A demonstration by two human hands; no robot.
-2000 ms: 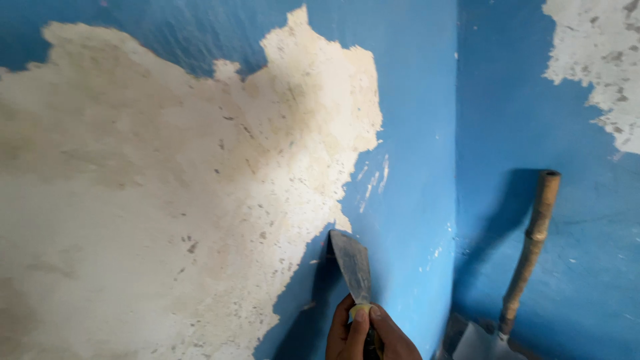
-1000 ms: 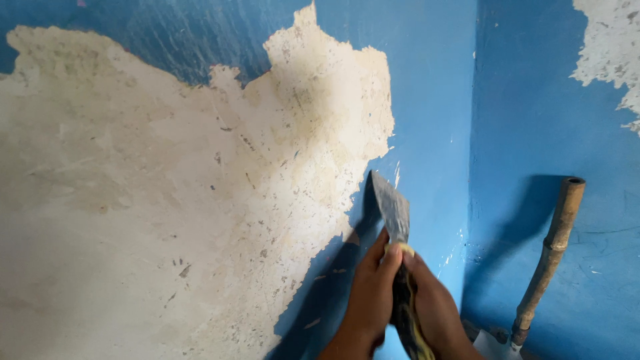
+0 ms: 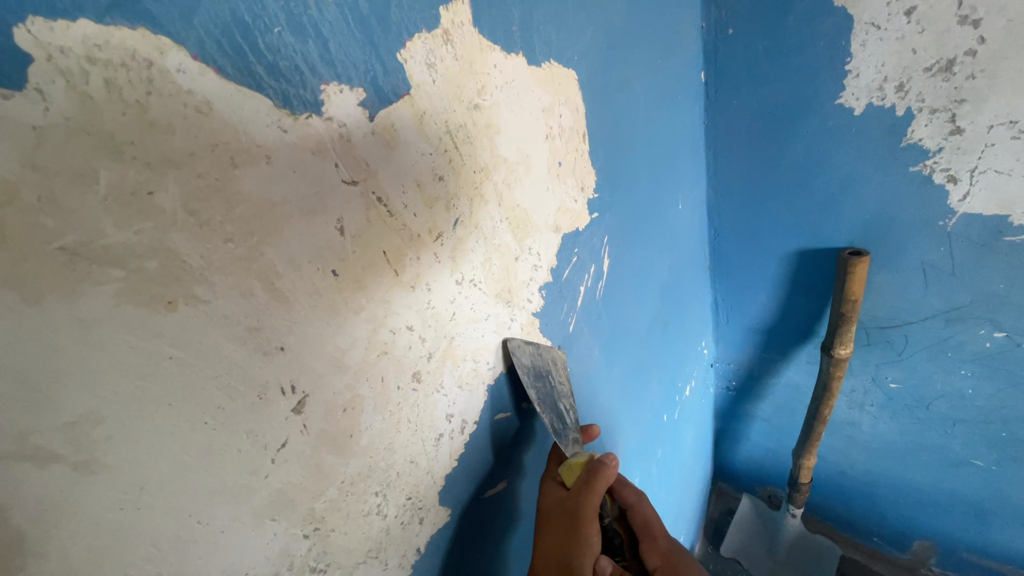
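Both hands are wrapped around the handle of a paint scraper (image 3: 548, 392) at the lower middle of the head view. My left hand (image 3: 570, 512) grips it near the yellow collar, and my right hand (image 3: 646, 528) holds the handle from the right side. The blade points up and a little left, its edge at the ragged border between the blue paint (image 3: 640, 280) and the bare pale plaster (image 3: 240, 360). Much of the handle is hidden by the fingers. Thin pale scratches mark the blue paint above the blade.
At the right, a shovel with a bamboo-like handle (image 3: 836, 352) leans in the corner, its metal blade (image 3: 780, 536) down low. The adjoining blue wall (image 3: 920, 400) has another peeled patch (image 3: 952, 96) at the upper right.
Since one second ago, the scraper and both hands have moved down and left along the paint border. The blade was higher on the blue paint then.
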